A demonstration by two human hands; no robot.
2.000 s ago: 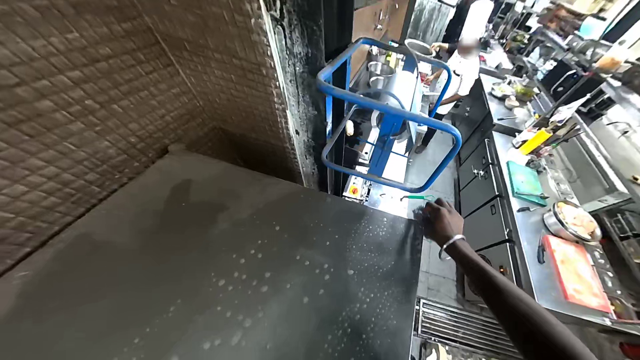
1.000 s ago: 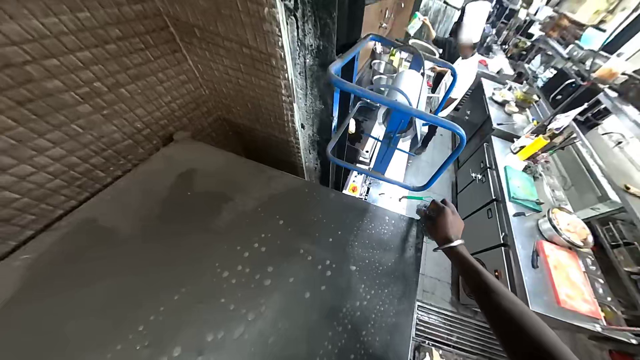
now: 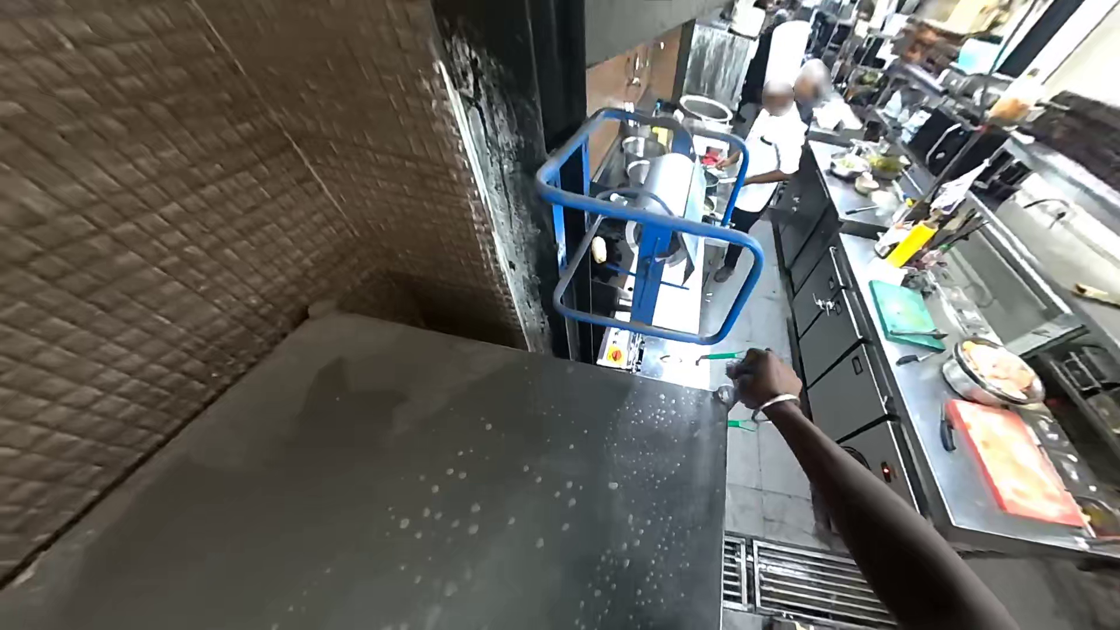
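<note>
My right hand [image 3: 763, 380], with a pale band at the wrist, is at the far right corner of a large dark flat surface [image 3: 490, 490] spotted with pale drops. Its fingers are curled around a small greyish, partly see-through thing [image 3: 725, 395] that I cannot name, right at the corner. Green-tipped items show just beyond and below the hand. My left hand is out of view.
A blue tubular metal frame [image 3: 652, 219] stands beyond the far edge. Brown quilted-pattern walls [image 3: 175, 219] rise at the left. A steel counter [image 3: 927, 420] at the right holds a red cutting board [image 3: 1015, 459] and a bowl of food [image 3: 993, 372]. A person in white [image 3: 774, 149] stands farther back.
My right hand has stayed near the same corner. The person in white, whose arm was raised with a green item one second ago, now has that arm lowered toward the left worktop.
</note>
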